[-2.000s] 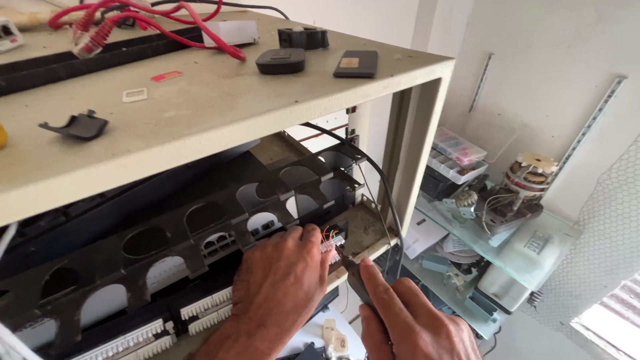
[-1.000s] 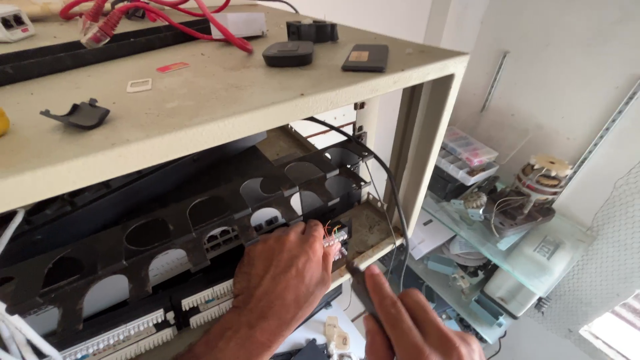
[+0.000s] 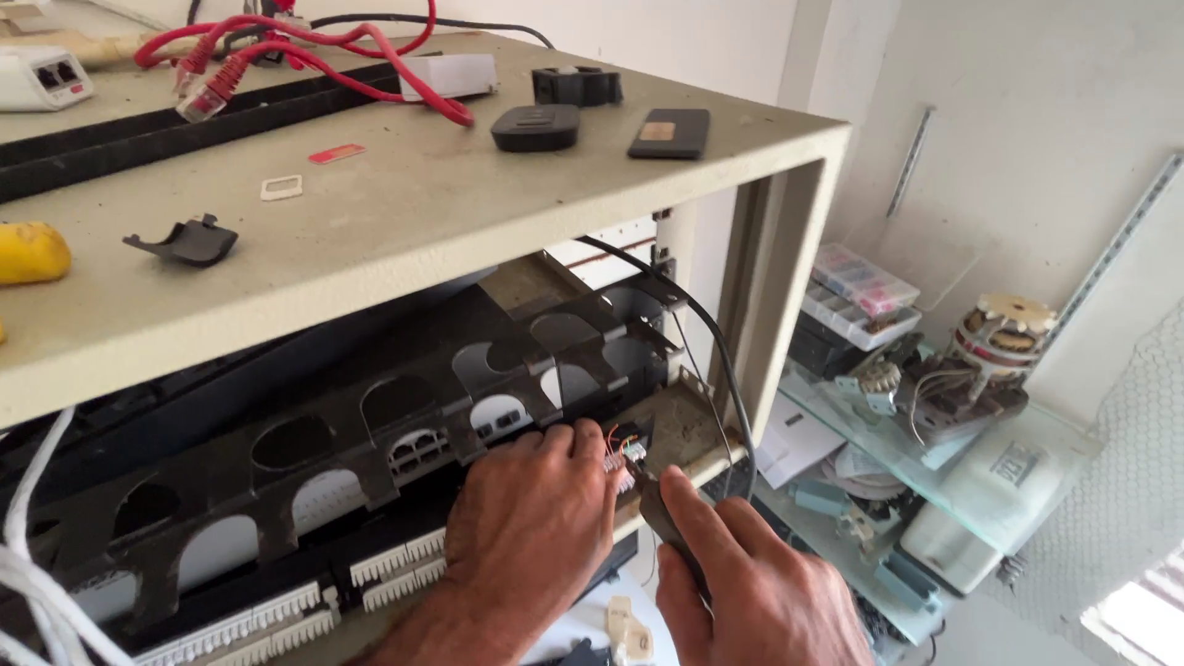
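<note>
My left hand (image 3: 532,527) rests at the right end of a black patch panel, its fingertips at a white terminal block (image 3: 622,464) with thin orange and other coloured wires; whether it grips anything is hidden. My right hand (image 3: 754,578) is closed around a dark-handled tool (image 3: 673,532), whose narrow tip meets the terminal block just right of my left fingers. The exact kind of tool cannot be told. More white punch-down terminal strips (image 3: 402,566) run along the panel to the left. Above them lies a black cable-management panel (image 3: 416,398) with rounded openings.
A beige metal rack (image 3: 388,213) frames the work. On its top lie red patch cables (image 3: 324,55), a black plastic clip (image 3: 190,242), a dark card (image 3: 669,134) and a yellow object (image 3: 32,252). A black cable (image 3: 717,342) curves down at right, near glass shelves (image 3: 980,481) with parts.
The right hand and its tool have shifted slightly about the terminal block, coming back closer to the left hand than one second ago. The left hand stays at the block.
</note>
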